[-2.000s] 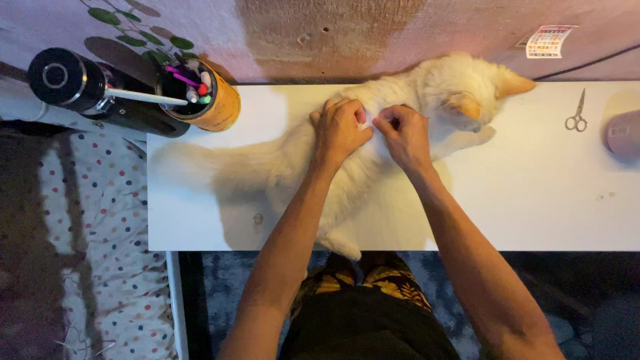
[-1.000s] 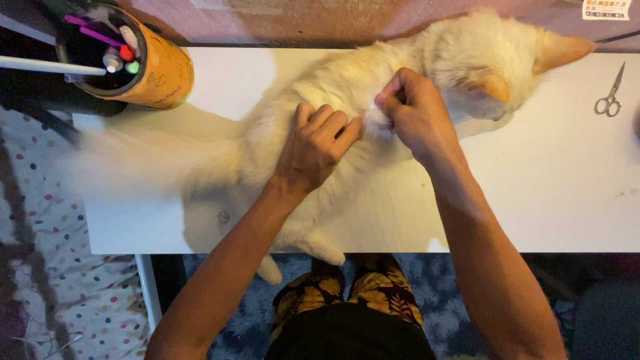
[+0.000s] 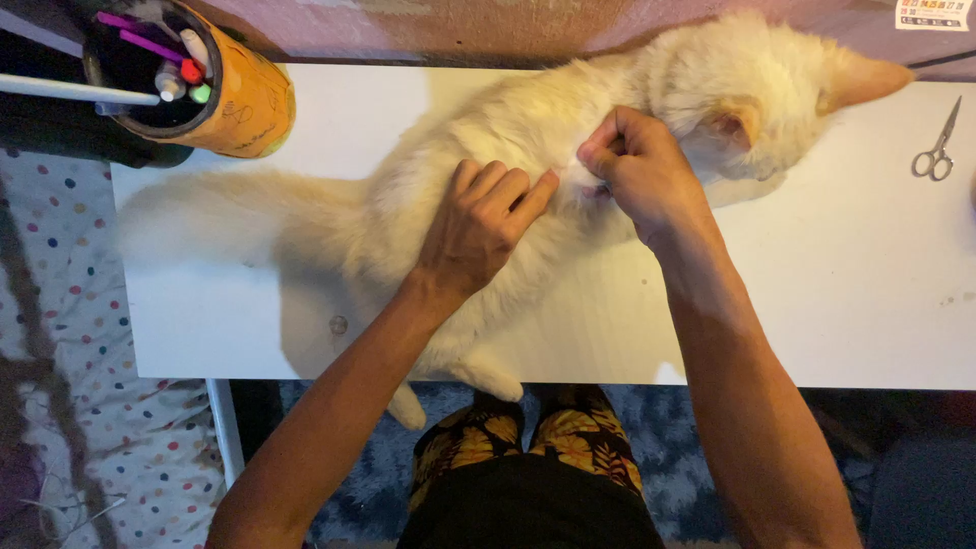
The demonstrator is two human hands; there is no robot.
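A cream-white, long-haired cat (image 3: pixel 518 114) lies stretched on a white tabletop (image 3: pixel 839 290), its head to the right and its bushy tail to the left. Its hind paws reach over the table's front edge. My left hand (image 3: pixel 484 221) rests on the cat's side with its fingers spread a little. Against the fur behind the cat's shoulder, my right hand (image 3: pixel 637 168) has thumb and forefinger pinched together. White fur shows at those fingertips; a small pinkish patch lies just below them, and what it is I cannot tell.
An orange pen cup (image 3: pixel 255 107) with pens and markers stands at the back left, beside a dark cylindrical object. Small metal scissors (image 3: pixel 936 152) lie at the right. A wall (image 3: pixel 473 34) runs behind the table. Dotted fabric (image 3: pixel 84 305) is at the left.
The view has come closer and shifted. My left hand, which was close beside the right two seconds ago, now lies farther from it, toward the cat's rear, with its fingers more spread.
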